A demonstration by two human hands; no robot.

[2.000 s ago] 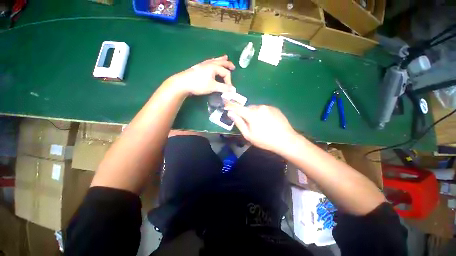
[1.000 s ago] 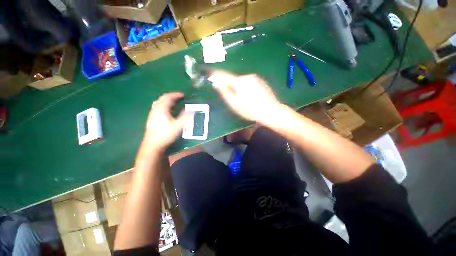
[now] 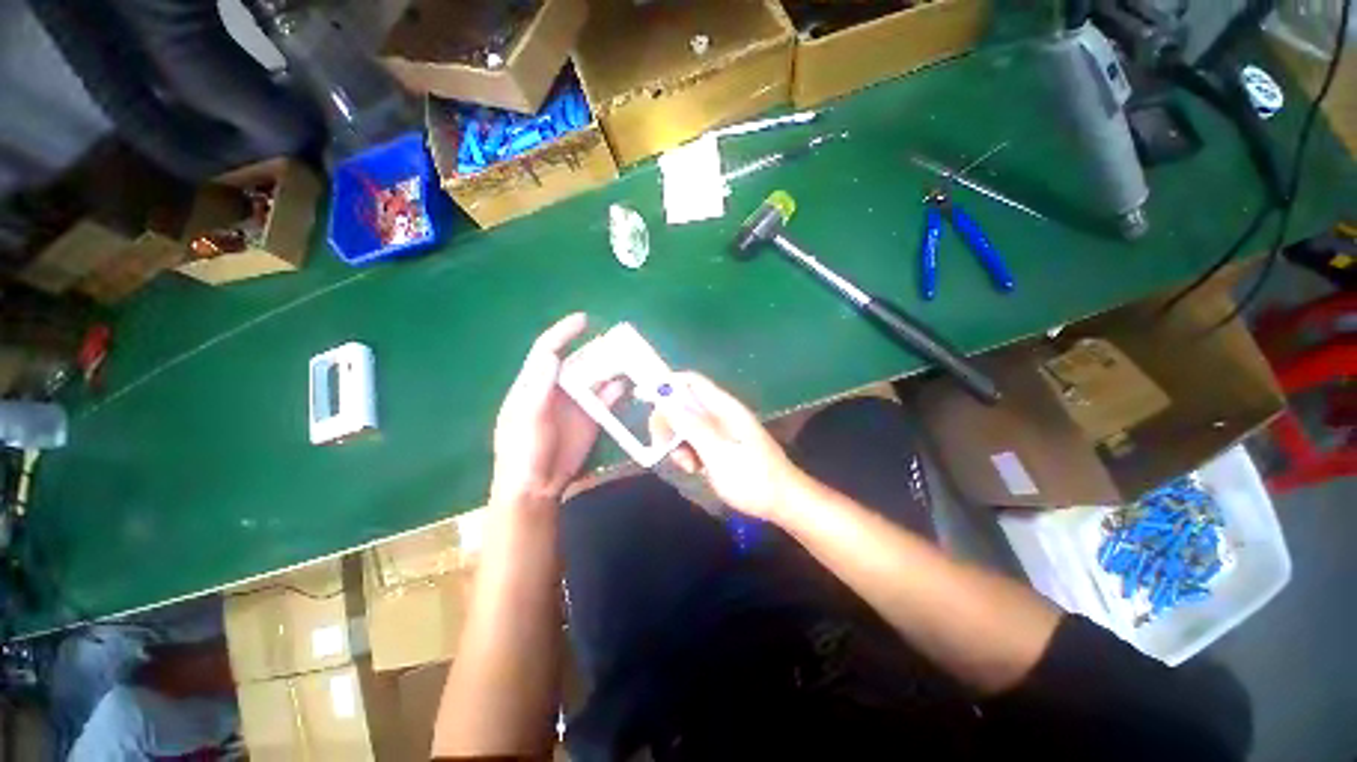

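Note:
A white plastic housing with a rectangular window is held above the bench's front edge, tilted. My left hand holds its left side, with fingers behind it. My right hand holds its right side near a small dark blue spot. A second white housing stands on the green bench to the left. A mallet with a silver shaft, black grip and dark and yellow-green head lies to the right of my hands.
Blue side cutters and a thin pick lie at the right, beside a grey cylindrical tool. A blue parts bin, cardboard boxes, a paper slip and a clear-white oval object line the back. A white tub holds blue parts below.
The mallet now lies on the bench, out of my right hand. The housing that lay flat on the bench is now lifted in both hands. The camera view has shifted.

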